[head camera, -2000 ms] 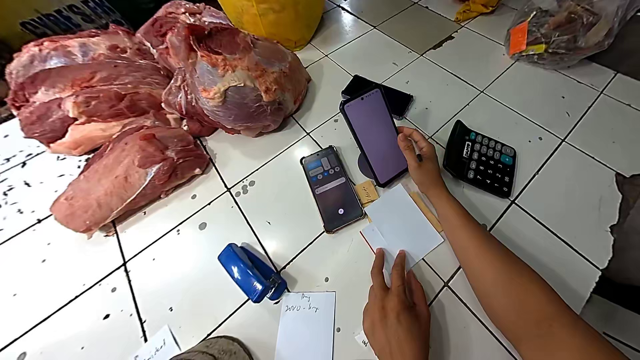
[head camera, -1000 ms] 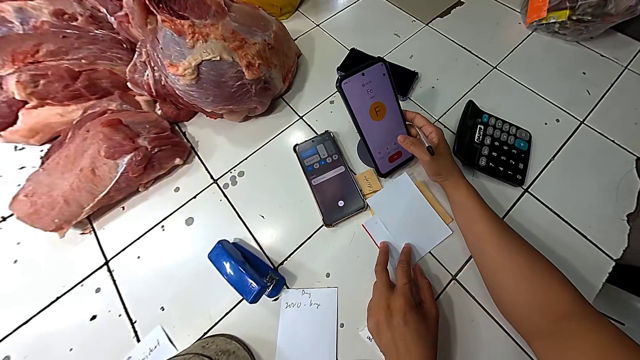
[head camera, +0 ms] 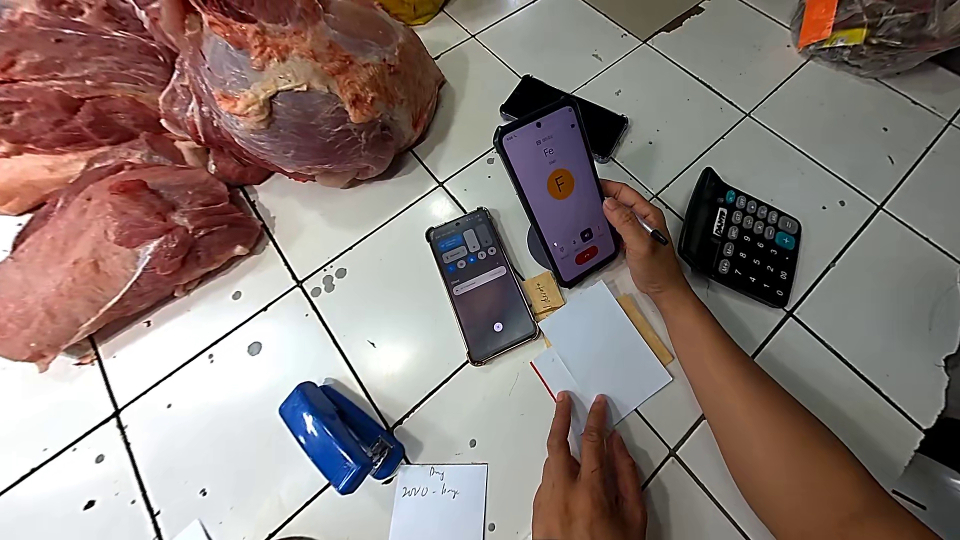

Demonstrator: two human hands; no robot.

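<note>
My right hand (head camera: 641, 236) holds a smartphone (head camera: 559, 191) by its right edge, with a pen (head camera: 645, 225) also between the fingers; the phone's lit screen shows a call display. My left hand (head camera: 589, 472) rests its fingertips on the lower part of a white paper sheet (head camera: 600, 345), its fingers apart. Left of the held phone, another lit smartphone (head camera: 484, 285) lies face up on the tiles. A dark phone (head camera: 607, 135) lies partly hidden behind the held one. Under the sheet's right side, a strip of brown paper (head camera: 645, 328) shows.
Large cuts of raw meat (head camera: 300, 97) fill the upper left of the white tiled surface. A blue stapler (head camera: 330, 435) lies beside a handwritten paper (head camera: 442, 510). A black calculator (head camera: 742, 240) stands at right, and a plastic bag (head camera: 877, 45) sits in the upper right corner.
The held phone's screen has gone from a plain purple display two seconds ago to a call display. Both hands have stayed at about the same places.
</note>
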